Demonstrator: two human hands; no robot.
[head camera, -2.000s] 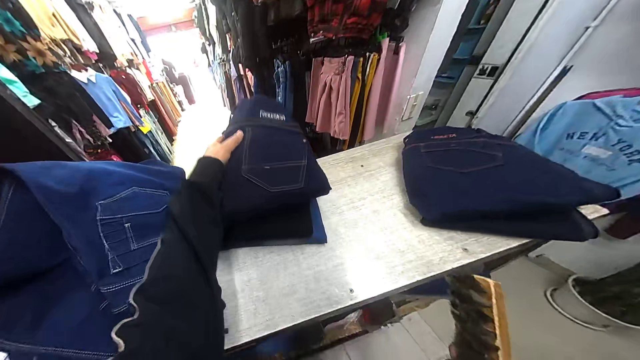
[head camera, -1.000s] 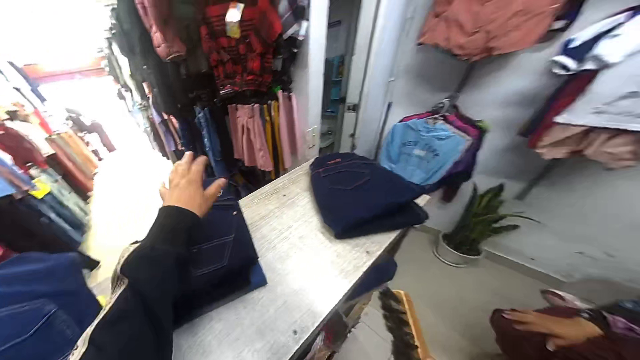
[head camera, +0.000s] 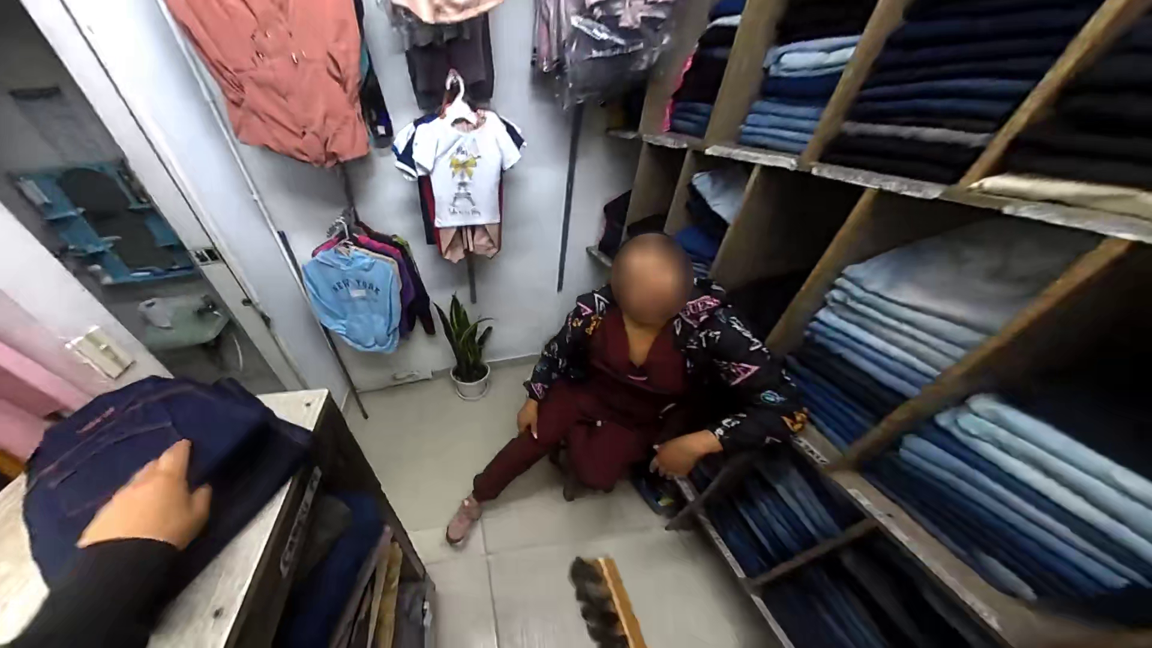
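Observation:
My left hand (head camera: 151, 499), in a black sleeve, rests on a folded pair of dark blue jeans (head camera: 216, 418) at the left. The thumb and a finger are spread over the denim; the other fingers are hard to make out. The folded jeans lie near the end of a pale counter (head camera: 229, 585), with reddish stitching or lettering near their upper left part. My right hand is out of view.
A person (head camera: 643, 378) sits low beside shelves (head camera: 954, 193) of folded jeans. A broom head (head camera: 607, 603) shows at the bottom. A potted plant (head camera: 468, 346) stands near the wall, beside a hanging light blue hoodie (head camera: 355, 297). More clothes fill the counter's lower shelf.
My left hand has left the folded jeans stack farther left on the counter and now rests on the folded jeans near its end. The view has swung far right.

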